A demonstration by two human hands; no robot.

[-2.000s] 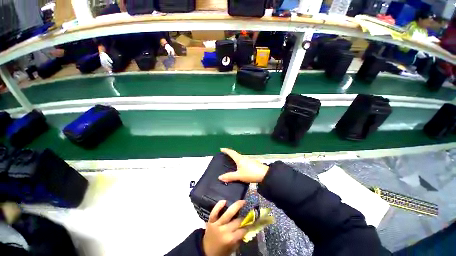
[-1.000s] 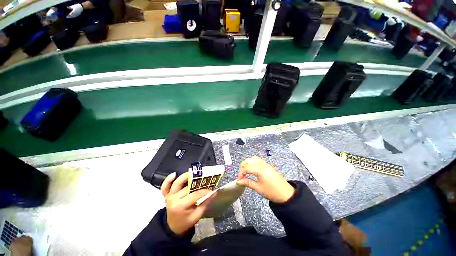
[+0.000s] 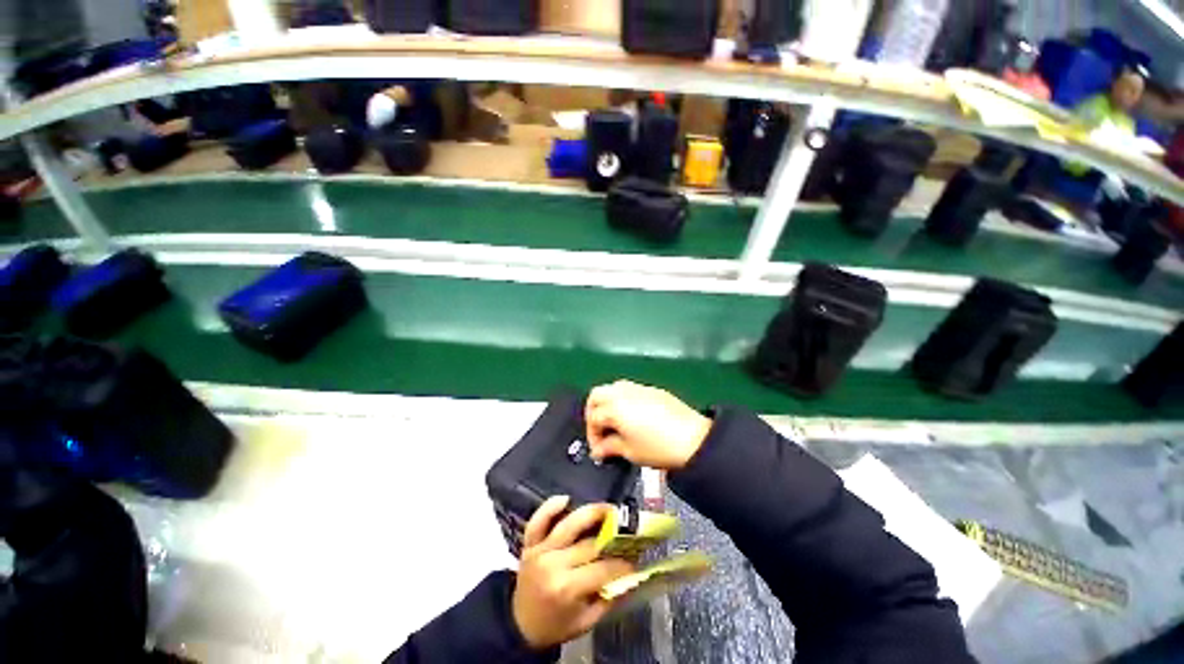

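Note:
A black boxy bag (image 3: 539, 476) sits on the bench in front of me, near the conveyor, with small pale marks on its top face. My left hand (image 3: 565, 577) holds a folded yellow label sheet (image 3: 649, 534) against the bag's near side. My right hand (image 3: 645, 424) is over the bag's top face, fingers curled and fingertips down on it. Whether a label is between these fingertips is hidden.
A green conveyor (image 3: 519, 331) behind carries black bags (image 3: 821, 328) and a blue-and-black bag (image 3: 296, 304). Dark bags (image 3: 143, 422) stand at the left beside a dark sleeve. White paper (image 3: 915, 532) and a patterned strip (image 3: 1045, 564) lie right.
My right hand has left the label sheet and come down on the bag's top face. My left hand, still holding the sheet, is now against the bag. The view has tilted up.

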